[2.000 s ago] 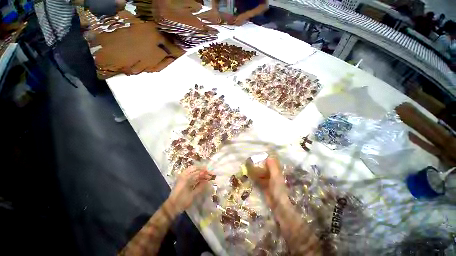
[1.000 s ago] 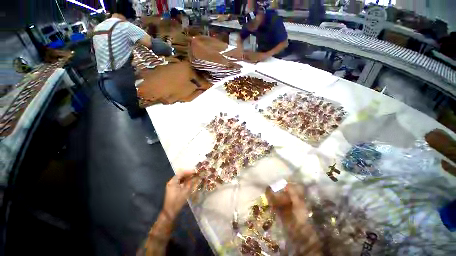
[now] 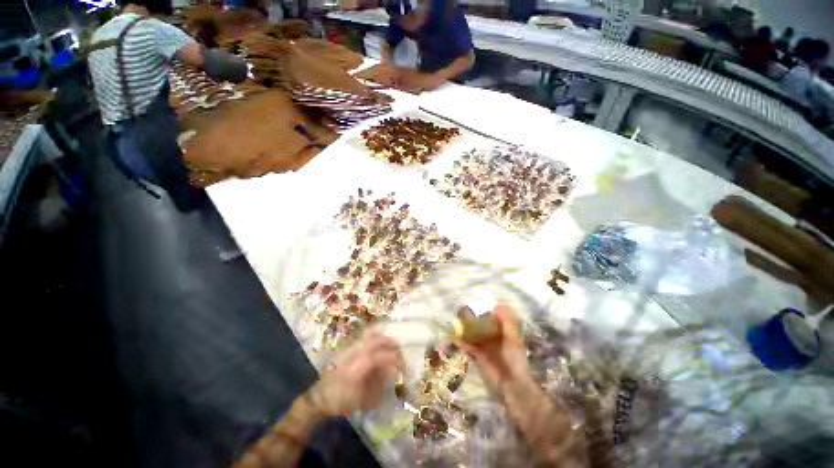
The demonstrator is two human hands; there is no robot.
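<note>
My right hand [image 3: 505, 345] is shut on a brown handheld piece [image 3: 478, 326] with a white patch on top, above the plastic. My left hand [image 3: 364, 370] is blurred at the table's near edge, fingers bent; whether it holds a tab cannot be told. Loose leather tabs [image 3: 432, 420] lie between and below the hands. A broad patch of tabs with shiny parts [image 3: 389, 251] spreads beyond my left hand. A clear plastic bag [image 3: 631, 402] with black letters lies under and right of my right hand.
Farther off lie a paler tab batch [image 3: 507, 186] and a darker one [image 3: 409, 140]. Small fittings in plastic [image 3: 605, 253], stray tabs [image 3: 557, 280], a blue pot [image 3: 783, 339] and brown strips [image 3: 773, 236] are at right. Leather sheets [image 3: 242, 137] and two people are at the far side.
My left hand was at the near edge of the broad tab patch one second ago and is now back nearer my right hand. My right hand still holds the brown piece. The view has shifted.
</note>
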